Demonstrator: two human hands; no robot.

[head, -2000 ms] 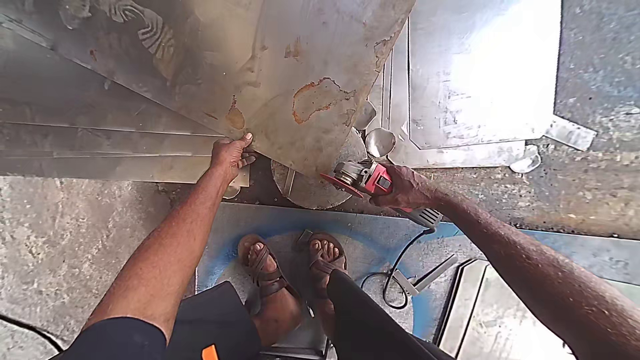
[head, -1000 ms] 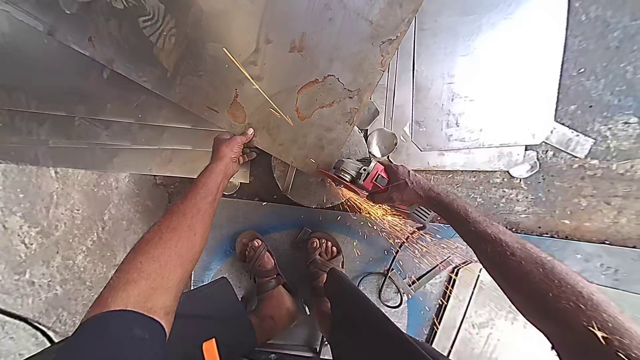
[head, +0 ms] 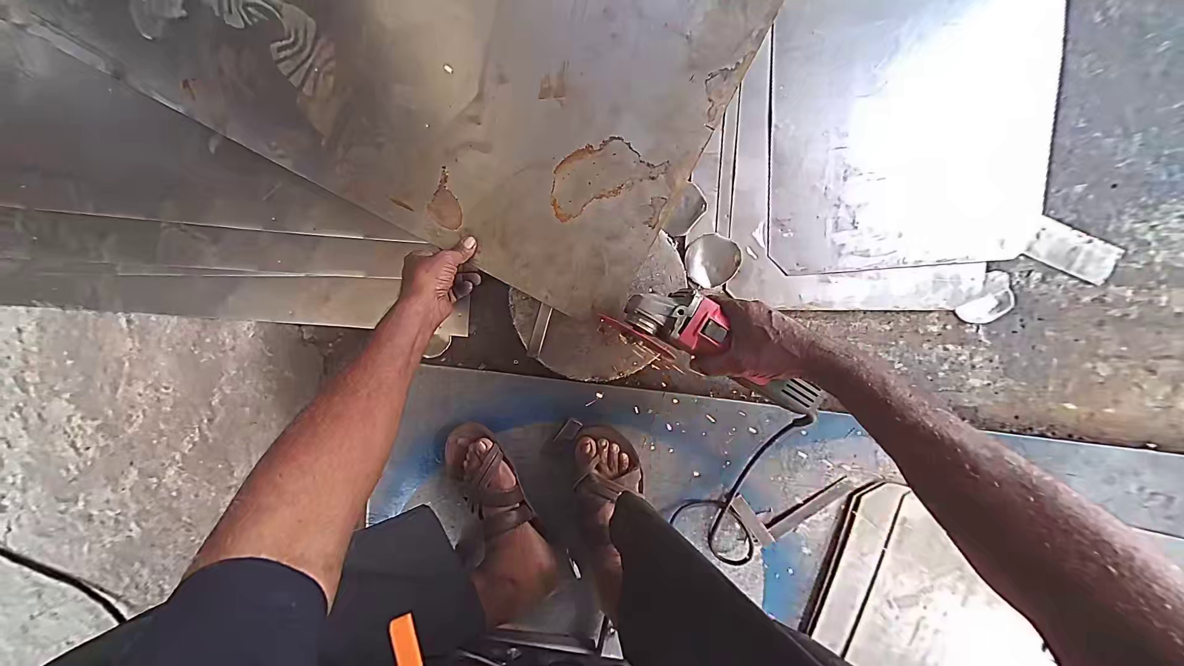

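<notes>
My right hand (head: 754, 340) grips the red body of an angle grinder (head: 696, 324). Its reddish disc (head: 638, 339) is at the lower corner of a large stained metal sheet (head: 518, 139), and a few sparks show below the disc. My left hand (head: 435, 282) pinches the near edge of that sheet, thumb on top and fingers beneath. Under the corner lies a round metal disc (head: 592, 347), partly hidden by the sheet. The grinder's black cord (head: 740, 490) curls down beside my feet.
Stacked metal sheets (head: 185, 254) lie at the left. Another bright sheet (head: 906, 139) is at the right, with a small metal bowl (head: 712, 261) near it. My sandalled feet stand on a blue-marked metal plate (head: 684, 435). Angled metal pieces (head: 805, 509) lie by the cord.
Sparks, absent two seconds ago, streamed widely toward the lower right one second ago and are now few and short. My left hand still holds the sheet's edge.
</notes>
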